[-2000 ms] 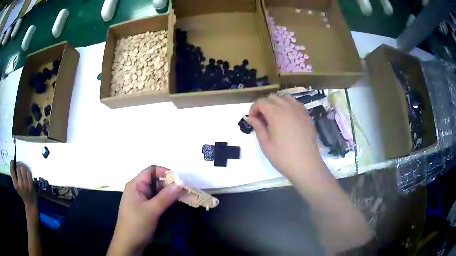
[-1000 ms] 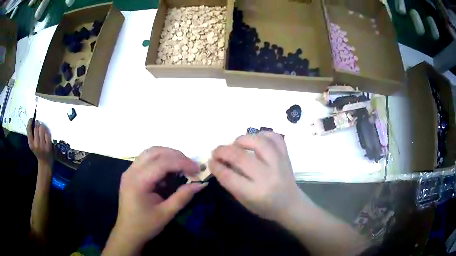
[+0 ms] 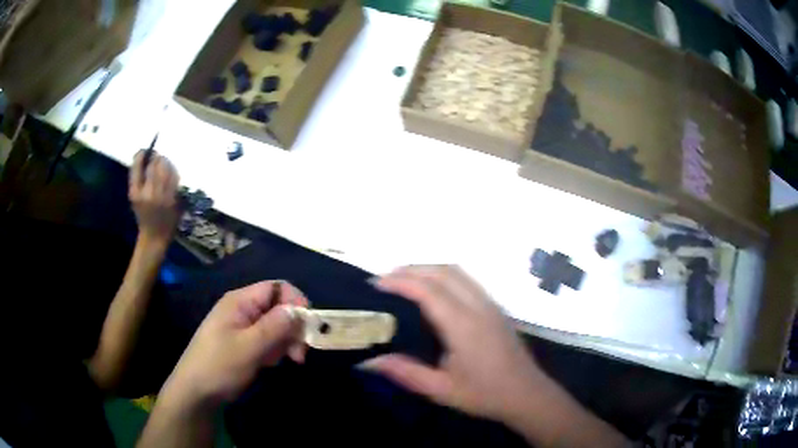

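My left hand (image 3: 249,337) holds a beige oblong housing (image 3: 354,330) by its left end, over the dark area in front of the bench edge. The housing shows a small dark round spot near my fingers. My right hand (image 3: 451,337) is beside the housing's right end, thumb and fingers apart, with nothing seen in it. A black cross-shaped piece (image 3: 557,270) lies on the white bench, and a single black round piece (image 3: 605,242) lies to its right.
Cardboard boxes hold black blocks (image 3: 269,84), beige caps (image 3: 477,86), black caps (image 3: 582,144) and pink caps (image 3: 696,159). Beige and black housings (image 3: 699,302) lie at the right. Another person's hand (image 3: 155,194) holds a thin dark tool at the left. Green belt behind carries white pieces.
The view has swung, so the bench things sit further right. My right hand has come away from the housing and its fingers have spread. The beige housing now shows lengthwise in my left hand.
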